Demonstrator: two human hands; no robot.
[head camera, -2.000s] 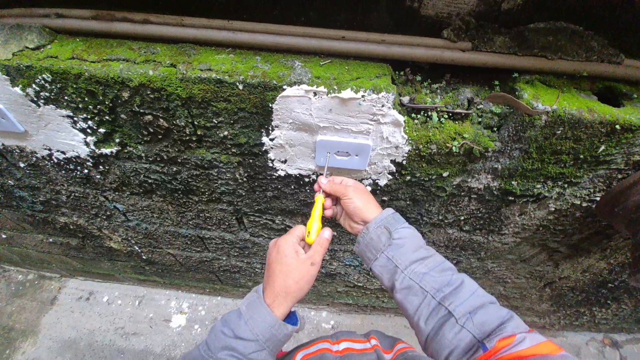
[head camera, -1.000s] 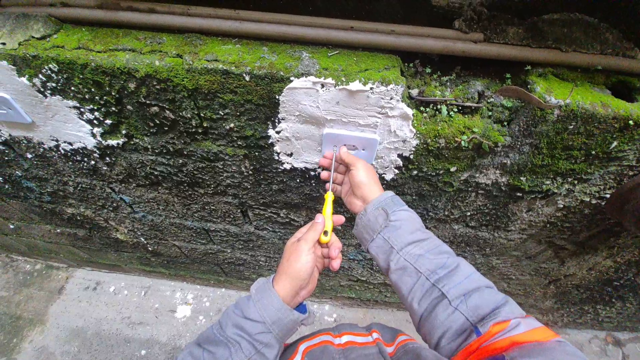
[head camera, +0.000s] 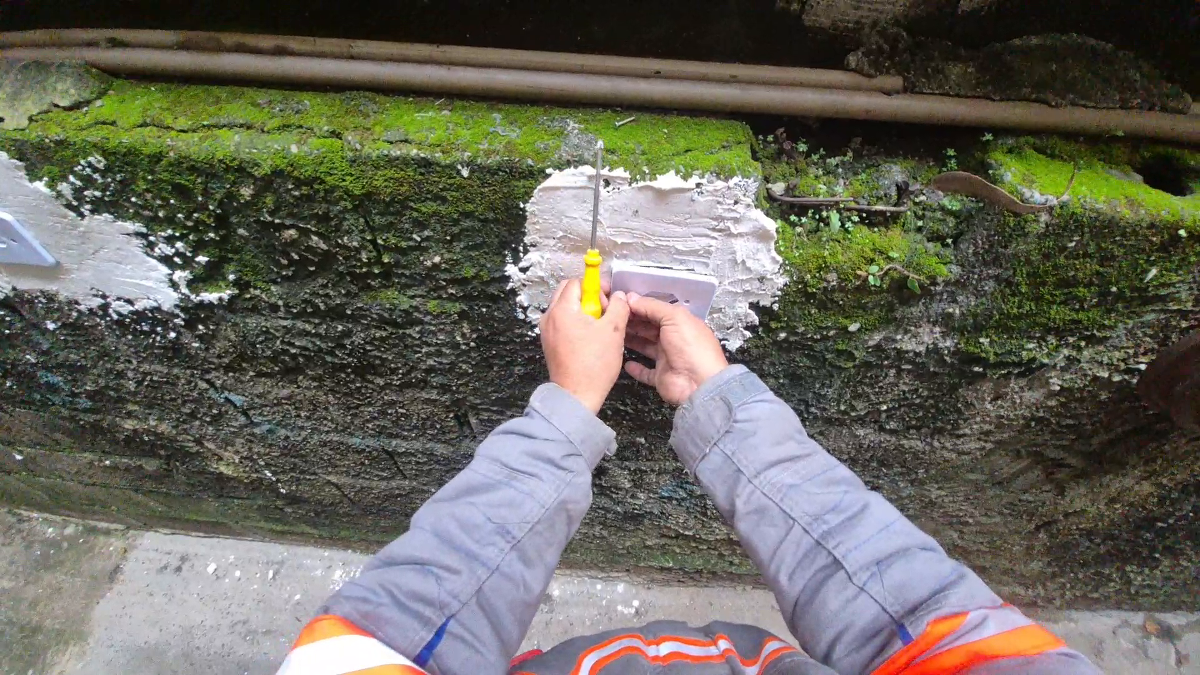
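Note:
A screwdriver with a yellow handle (head camera: 592, 281) points upward, its shaft in front of the pale plaster patch (head camera: 694, 220). My left hand (head camera: 583, 342) is closed around that handle. A white socket faceplate (head camera: 667, 283) sits on the lower part of the patch, partly covered by my fingers. My right hand (head camera: 673, 347) is at the faceplate's lower left edge, thumb and forefinger together beside the left fingertips. Whether something small is pinched there cannot be made out.
Two brown pipes (head camera: 525, 84) run along the top behind the mossy wall (head camera: 375, 375). Another faceplate (head camera: 21, 242) sits on plaster at the far left. A dry curved leaf (head camera: 984, 191) and twigs lie at right. Concrete ground (head camera: 225, 572) lies below.
My left hand has moved up beside the faceplate with the screwdriver. The screwdriver's tip was at the faceplate before and now points past it, above the plaster. My right hand has shifted lower on the faceplate.

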